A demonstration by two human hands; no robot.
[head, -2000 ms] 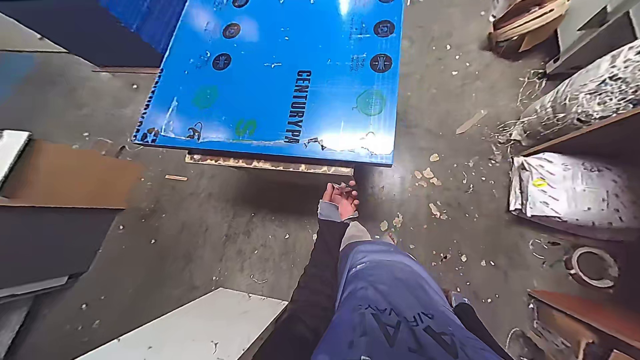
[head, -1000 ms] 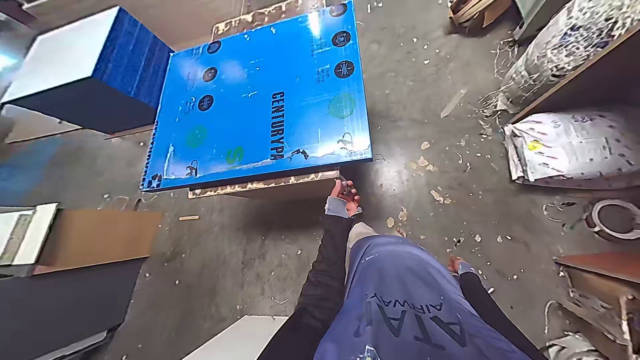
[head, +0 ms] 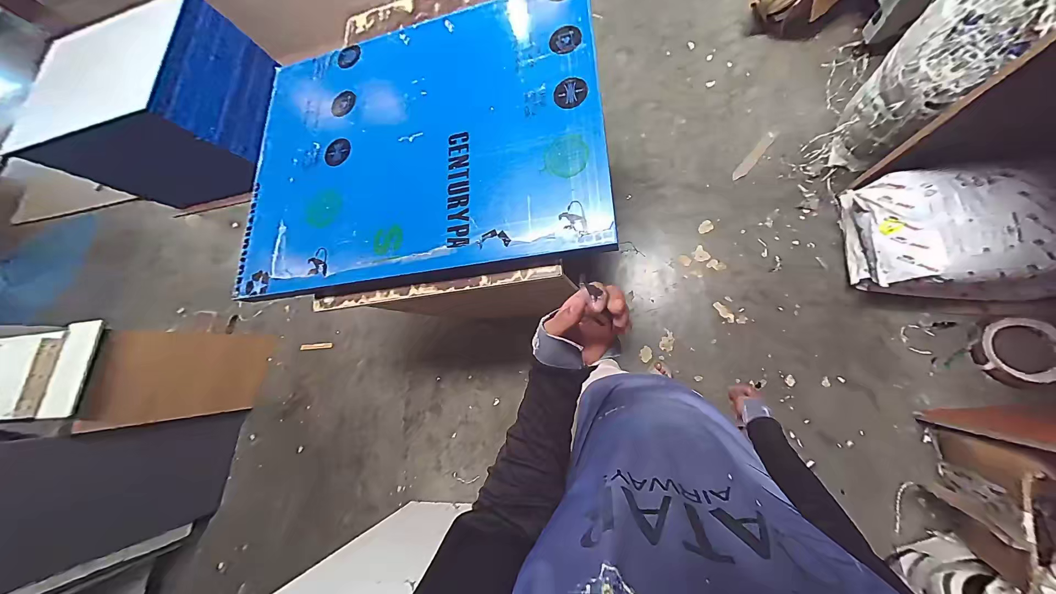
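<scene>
My left hand [head: 587, 318] is raised in front of my body, fingers curled around a small dark object that is too small to name. It is just below the near right corner of a blue printed board [head: 429, 157], which lies flat on top of a stack with a brown wooden panel [head: 462, 293] under its near edge. Low at my right side hangs my right hand [head: 747, 398], partly curled over the floor; whether it holds anything cannot be told.
Blue-edged stacked panels [head: 210, 82] stand at upper left, brown and dark panels [head: 177, 371] at left, a white panel [head: 379, 553] below. Right are a wrapped roll [head: 932, 82], a white plastic-wrapped package [head: 949, 231] and a tape-like ring [head: 1020, 351]. Scraps litter the concrete floor [head: 685, 165].
The view has shifted, bringing more of the stack at upper left into sight. My right hand, hidden two seconds ago, now shows at my side. My left hand stays near the blue board's corner.
</scene>
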